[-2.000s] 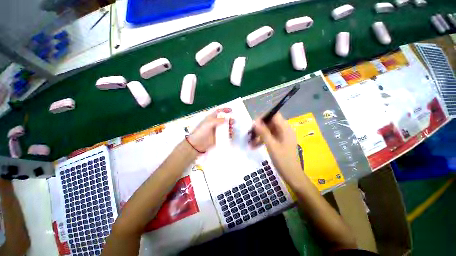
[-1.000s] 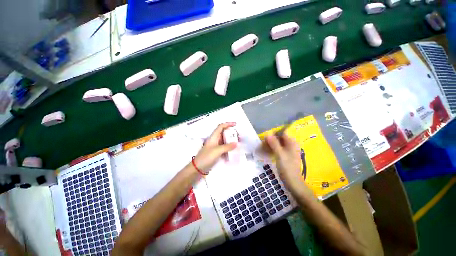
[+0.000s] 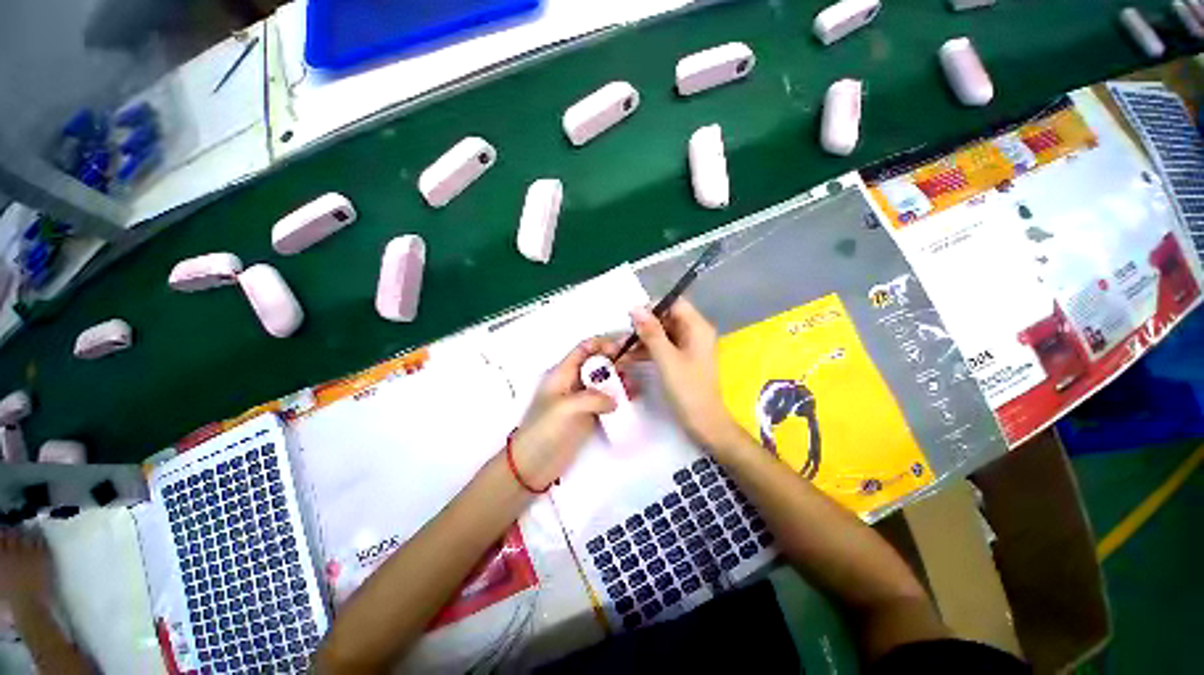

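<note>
My left hand (image 3: 561,417) holds a pale pink housing (image 3: 618,414) upright over the white sheet, its far end towards the belt. A small dark square (image 3: 600,375) sits on that end. My right hand (image 3: 681,360) holds slim black tweezers (image 3: 676,293) like a pen, their tip close to the housing's dark square; whether they touch is unclear. The sticker sheet (image 3: 673,541) lies below my hands, with rows of dark squares on its near part.
A green conveyor belt (image 3: 495,286) with spaced pink housings runs beyond the bench. A full sticker sheet (image 3: 244,554) lies left, another (image 3: 1169,152) far right. A blue tray (image 3: 416,29) is beyond the belt. Another person's hand (image 3: 27,580) shows at far left. A cardboard box (image 3: 1043,554) is lower right.
My right hand has moved in to the housing with the tweezers. The housing's end now shows a dark square. Housings on the belt have moved left.
</note>
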